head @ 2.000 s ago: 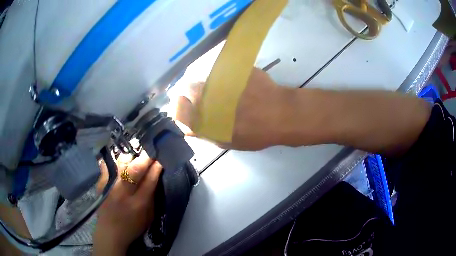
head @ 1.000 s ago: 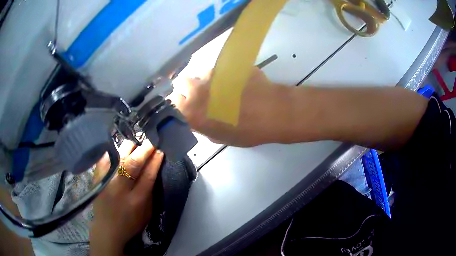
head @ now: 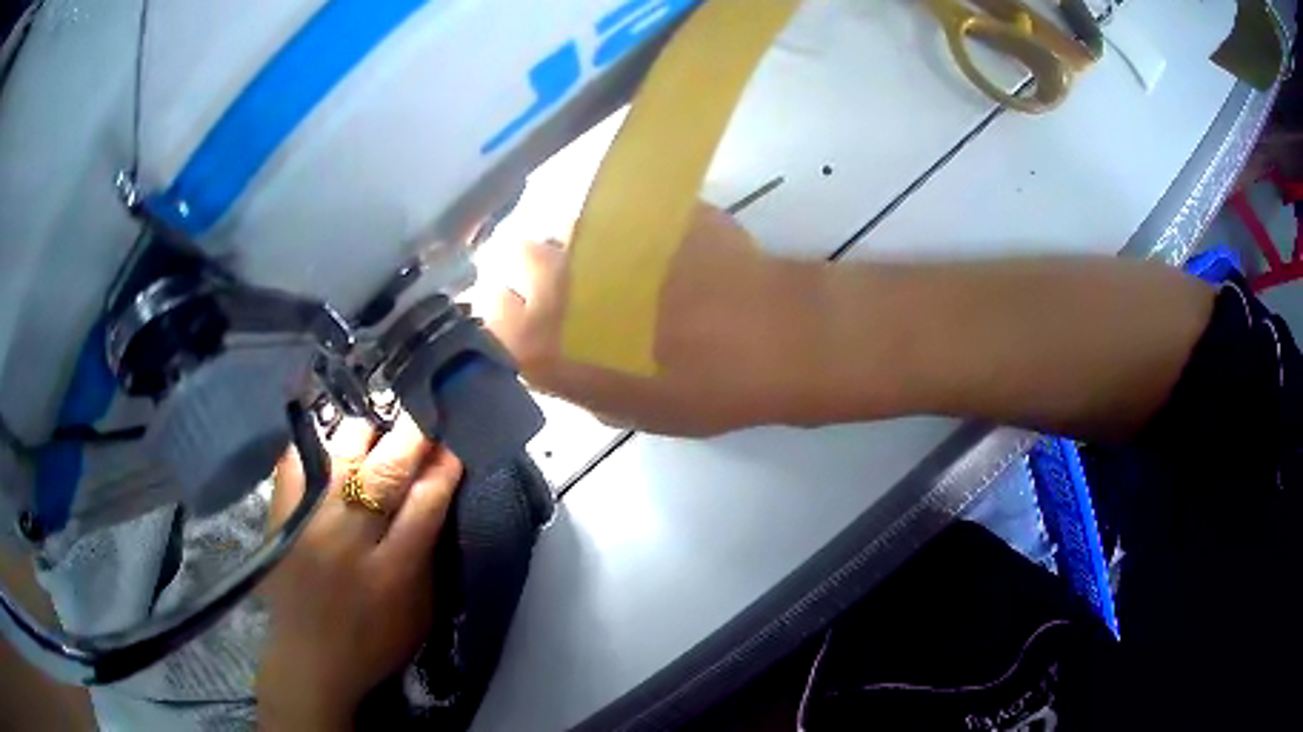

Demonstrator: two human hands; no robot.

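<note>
The black band [head: 493, 543] runs down beside my left hand [head: 357, 558], from under a grey attachment [head: 486, 408] near the needle. My left hand, with a gold ring, lies against the band by the presser foot [head: 357, 408]. Its fingertips are partly covered, so its grip is unclear. The light grey garment [head: 215, 644] is crumpled left of that hand. My right hand [head: 615, 315] is behind a hanging yellow tape strip [head: 629, 215], on the far side of the needle area. Its fingers are lost in glare and behind machine parts.
The white machine head [head: 329, 157] with a blue stripe fills the upper left. Yellow-handled shears [head: 1022, 57] lie at the table's top right. A thin metal rod [head: 757, 193] is near my right wrist. A ruler edge [head: 857, 536] borders the white table. A blue plastic edge [head: 1079, 536] shows beyond it.
The view has shifted slightly. The tape strip has swung a little against my right hand. Both hands stay near the needle area, with only small movements.
</note>
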